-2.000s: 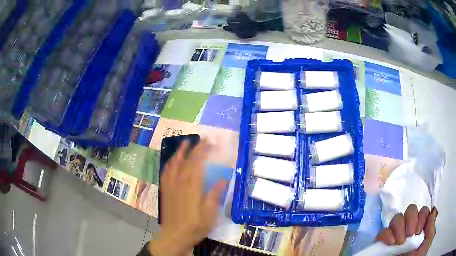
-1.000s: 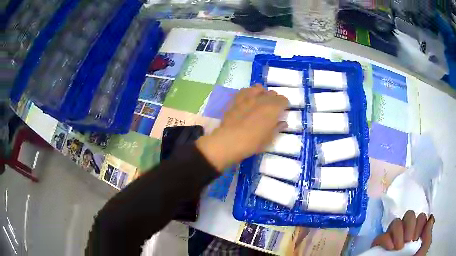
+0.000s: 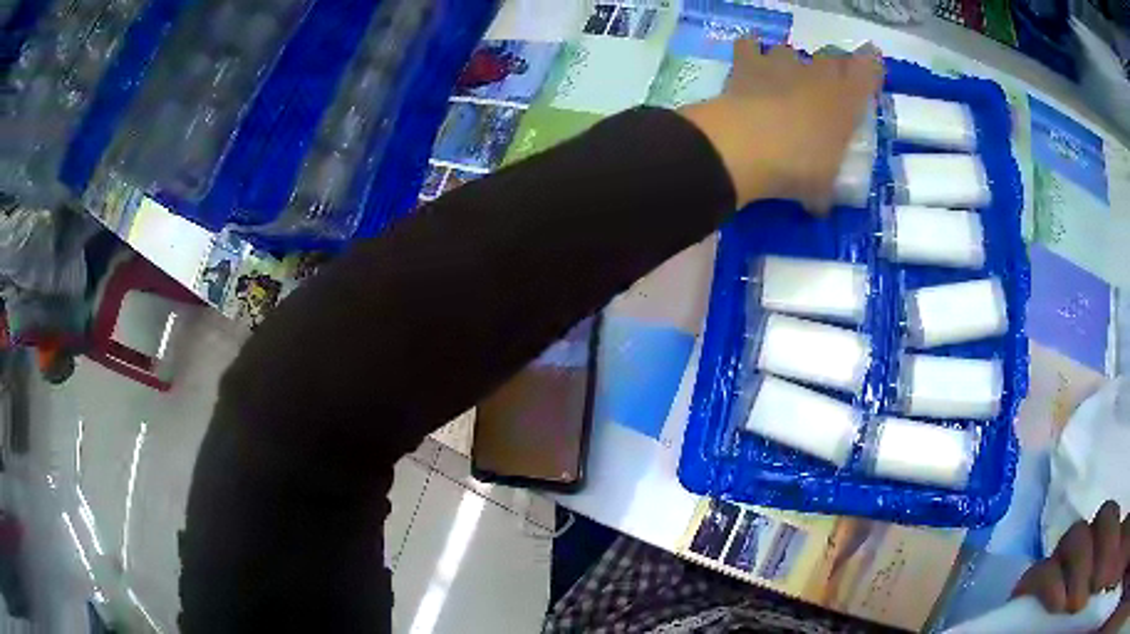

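The blue tray [image 3: 855, 495] lies on the bench with white, clear-ended units [image 3: 812, 351] in two columns. My left hand [image 3: 799, 118] is over the top of the left column, its fingers closed around white units whose sides show beside the fingertips. How many it holds is hidden. The slot just below the hand shows bare blue. The right column is full, with one unit [image 3: 954, 310] tilted. My right hand [image 3: 1076, 572], partly cut off at the lower right, grips a white dispensing bag [image 3: 1047, 619]; its tip is not visible.
Stacked blue trays with clear layers [image 3: 279, 112] stand at the left. A black smartphone [image 3: 535, 415] lies left of the tray, under my forearm. A white cloth [image 3: 1097, 464] is at the right edge. A red stool [image 3: 130, 328] stands on the floor.
My left hand has moved from beside the tray onto the left column and up it, and has closed on units. The view has shifted. My right hand still holds the bag.
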